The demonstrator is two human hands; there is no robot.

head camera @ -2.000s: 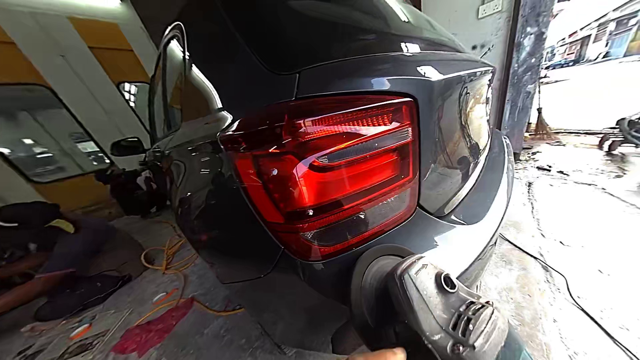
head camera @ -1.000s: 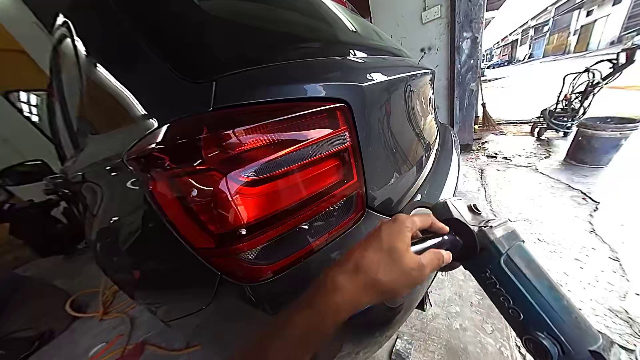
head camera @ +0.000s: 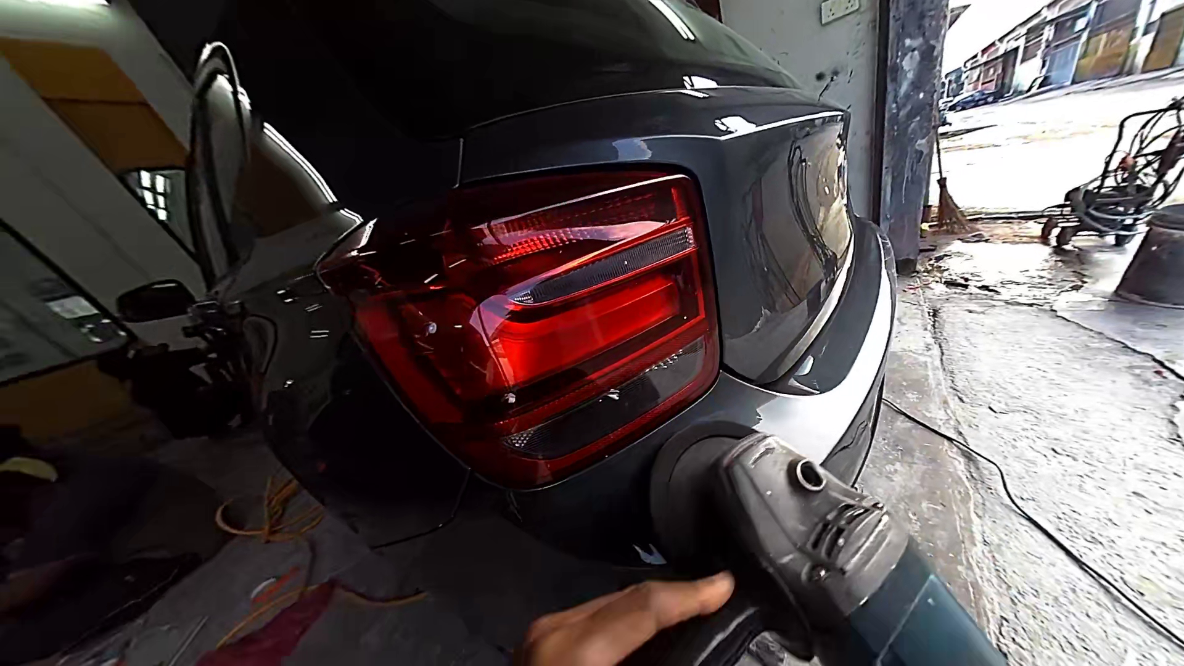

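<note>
A rotary polisher (head camera: 814, 536) with a worn grey metal head and a blue-green body reaches in from the lower right. Its round pad (head camera: 689, 486) is at the dark car's rear bumper, just below the red tail light (head camera: 592, 324); whether it presses on the paint is unclear. At the bottom edge, my left hand (head camera: 629, 620) is at the black side handle (head camera: 740, 634), thumb pointing towards the tool head and fingers mostly cut off by the frame. My right hand is out of view. The bumper (head camera: 823, 416) curves away to the right, glossy and reflecting light.
A black cable (head camera: 1004, 472) runs over the concrete at right. Farther back stand a bucket (head camera: 1156, 259), a wheeled cart with hoses (head camera: 1110, 185), a broom (head camera: 947, 208) and a pillar (head camera: 911, 120). An orange hose (head camera: 273, 518) and a red cloth (head camera: 277, 634) lie at lower left.
One second ago my left hand was raised beside the tail light's lower right corner with the polisher; both are now lower, with the pad below the light. The view has shifted.
</note>
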